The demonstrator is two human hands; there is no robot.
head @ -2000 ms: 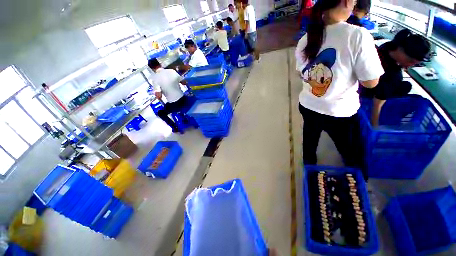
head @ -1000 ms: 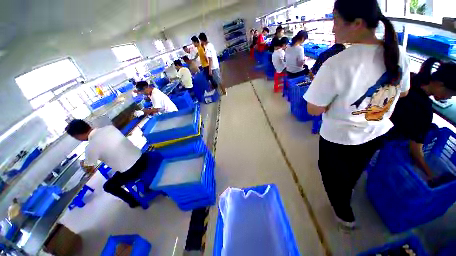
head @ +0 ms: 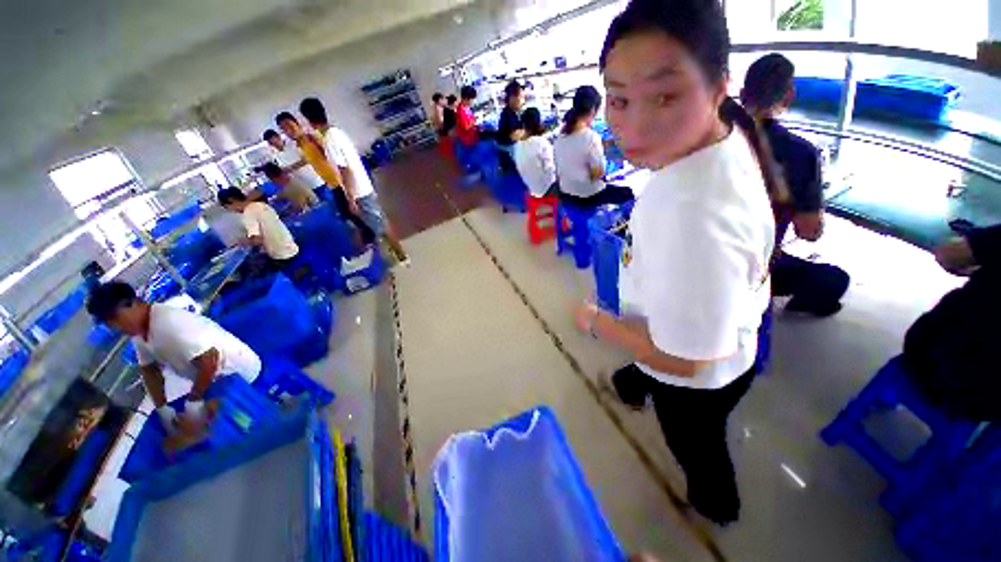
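A blue plastic crate (head: 593, 494) is at the bottom centre of the view, above the aisle floor, its far end pointing ahead. A pale white liner (head: 510, 494) covers its inside and sticks up in a wavy edge over the far and left rim. No parts show in the visible portion. A small blurred bit of my right hand (head: 644, 558) shows at the bottom edge, against the crate's right side; the rest is cut off. My left hand is out of the picture.
A person in a white shirt (head: 703, 263) stands close on the right, face turned this way. Stacked blue crates (head: 220, 472) stand close on the left. A blue stool (head: 900, 417) is at right. Seated workers line both sides; yellow-black lines (head: 401, 384) mark the aisle.
The view has moved forward along the aisle, with the crate staying low in front. The left crate stacks are nearer. The standing person has turned to face this way.
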